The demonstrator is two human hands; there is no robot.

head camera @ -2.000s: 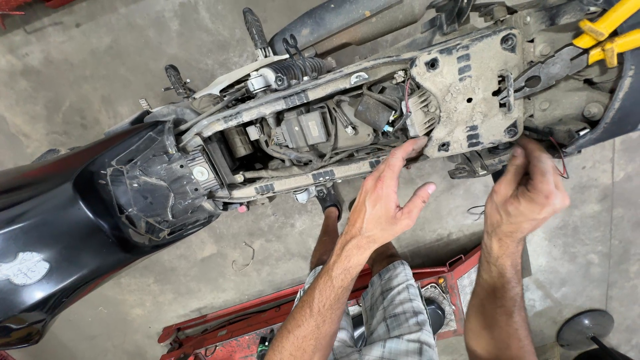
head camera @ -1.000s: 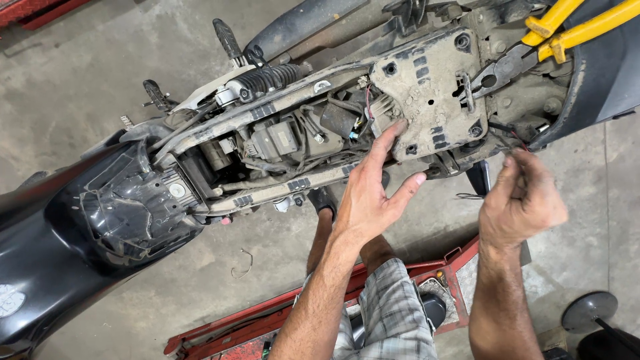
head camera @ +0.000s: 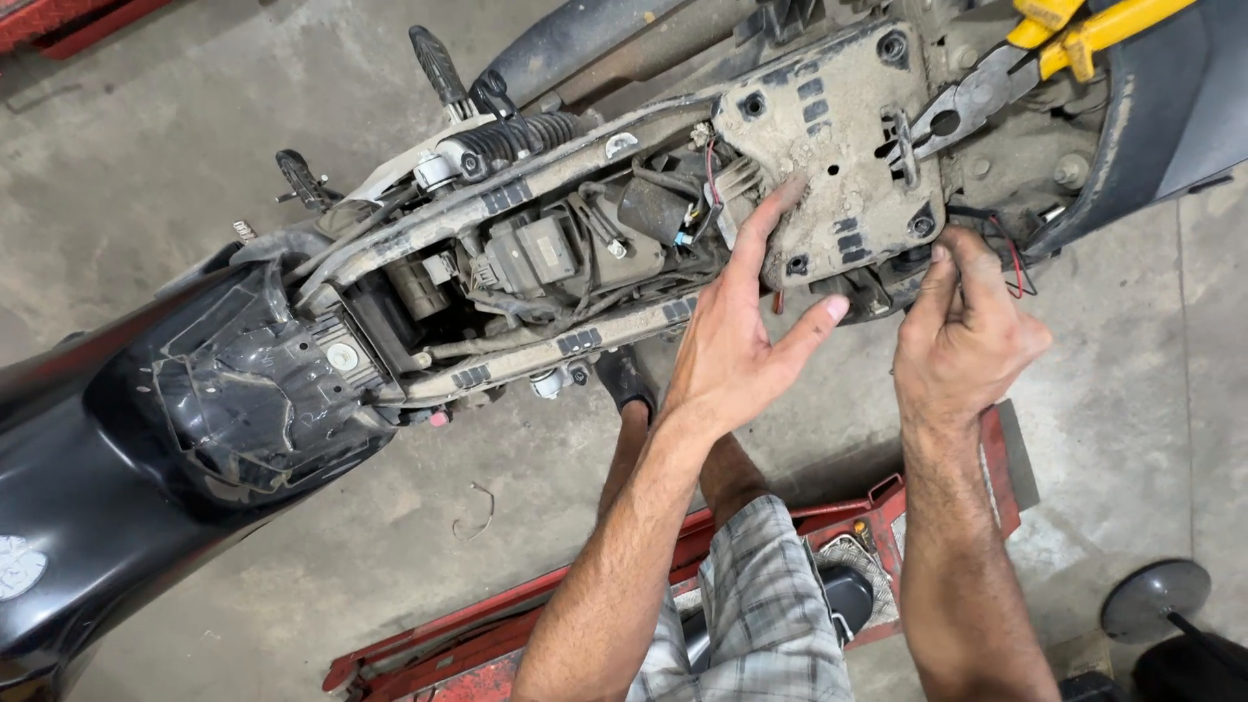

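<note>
A motorcycle without its seat lies across the view, its rear frame rail (head camera: 624, 325) and wiring exposed. My left hand (head camera: 741, 341) rests its index fingertip on the dusty rear mounting plate (head camera: 848, 107), thumb spread, holding nothing. My right hand (head camera: 970, 331) is at the plate's lower right corner, thumb and index finger pinched by thin dark wires; whether they grip a wire is hidden. A red wire (head camera: 1016, 268) hangs just right of these fingers. Yellow-handled pliers (head camera: 985, 93) lie with their jaws at the slotted loop of the plate.
The black fuel tank (head camera: 88, 487) is at the left. A shock absorber (head camera: 512, 136) and a footpeg (head camera: 439, 73) stand along the far side. Below is a red metal lift frame (head camera: 439, 624). A round black disc on a stalk (head camera: 1155, 600) stands at lower right.
My right hand has moved up to the lower right corner of the plate, beside the wires. My left hand keeps its finger on the plate in the last two frames.
</note>
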